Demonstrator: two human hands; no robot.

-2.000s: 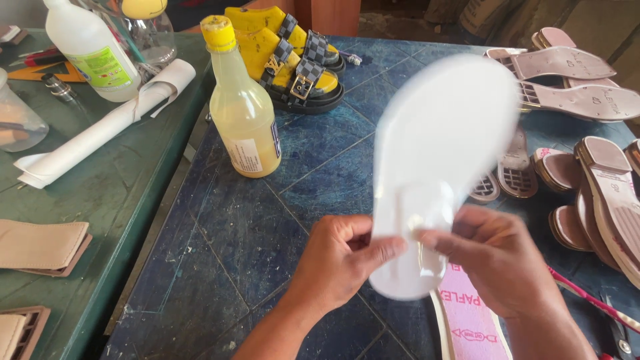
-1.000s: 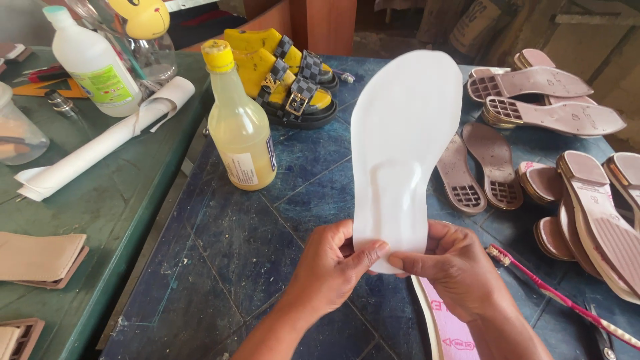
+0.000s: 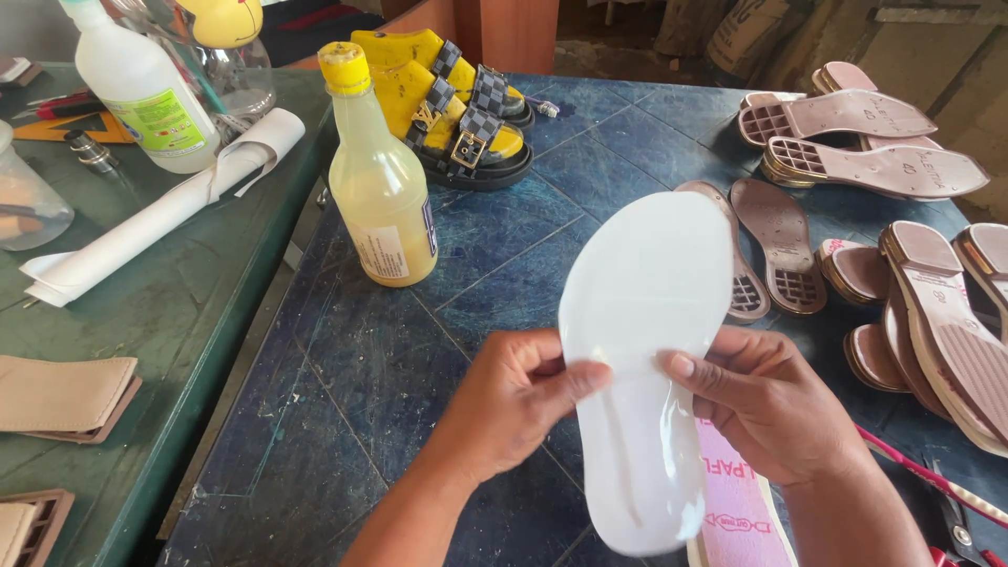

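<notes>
Both hands hold a white, glossy insole-shaped sheet (image 3: 646,276) above the blue table, its broad end away from me. My left hand (image 3: 524,398) pinches the left edge near the middle, thumb on top. My right hand (image 3: 760,398) grips the right edge the same way. Beneath the sheet and my right hand lies a pink printed insole (image 3: 736,504), partly hidden. Two brown shoe soles (image 3: 776,236) lie just beyond the sheet, one partly covered by it. The fingers under the sheet are mostly hidden.
A bottle of yellowish liquid (image 3: 382,189) stands left of centre, before yellow shoe lasts with checkered straps (image 3: 465,118). Heeled soles (image 3: 937,315) crowd the right. Scissors (image 3: 957,528) lie lower right. The green table (image 3: 197,331) holds a rolled white sheet (image 3: 165,209) and a white bottle (image 3: 146,94).
The white sheet has come down and tilted flatter. My hands now grip it near its middle; one second ago they held its narrow near end.
</notes>
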